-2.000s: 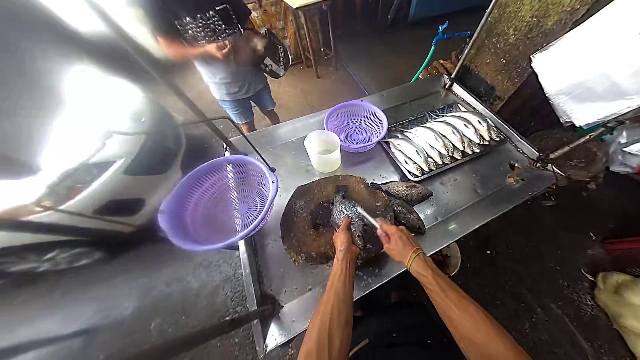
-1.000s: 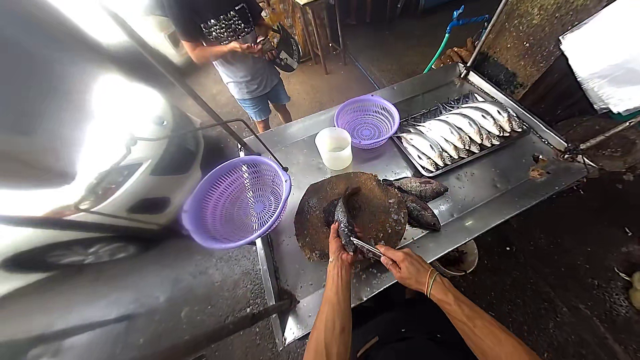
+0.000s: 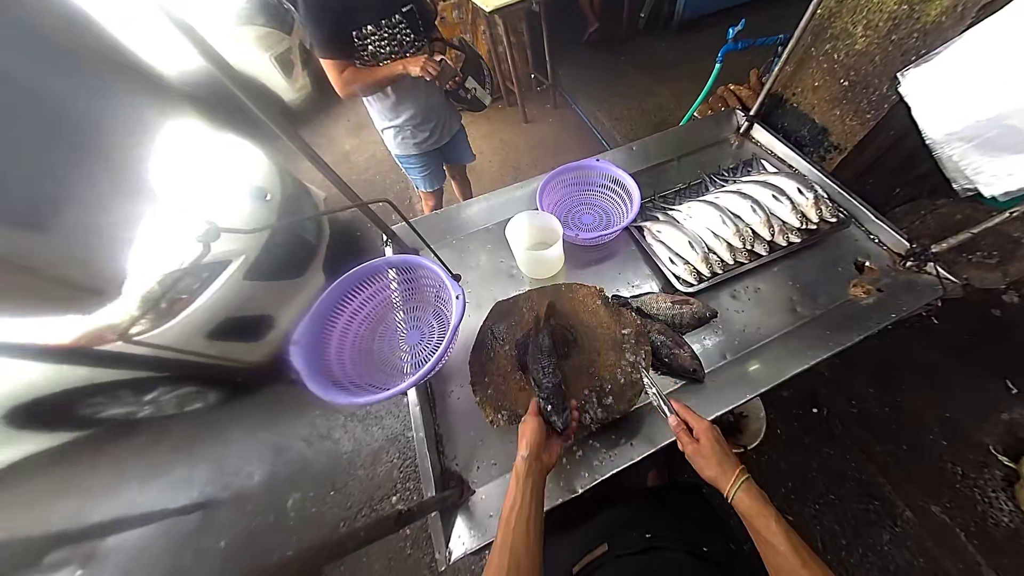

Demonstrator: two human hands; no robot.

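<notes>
A dark scaly fish (image 3: 547, 372) is held upright on its belly edge or back, which I cannot tell, over a round wooden chopping block (image 3: 600, 344). My left hand (image 3: 544, 440) grips its near end at the block's front edge. In my right hand (image 3: 704, 448) is a metal knife or scaling tool (image 3: 658, 394), its tip close to the block's right edge and apart from the fish. Two more dark fish, one (image 3: 670, 310) behind the other (image 3: 674, 352), lie on the metal table just right of the block.
Beyond the block stand a translucent plastic tub (image 3: 534, 248) and a purple plastic basket (image 3: 590, 200). A metal tray (image 3: 740, 270) of silvery fish is at the back right. Another purple basket (image 3: 380, 328) hangs at the table's left edge. A person (image 3: 412, 96) stands beyond the table.
My right hand and its tool have moved right, away from the fish. Earlier the tool was against the fish. My left hand still holds the fish.
</notes>
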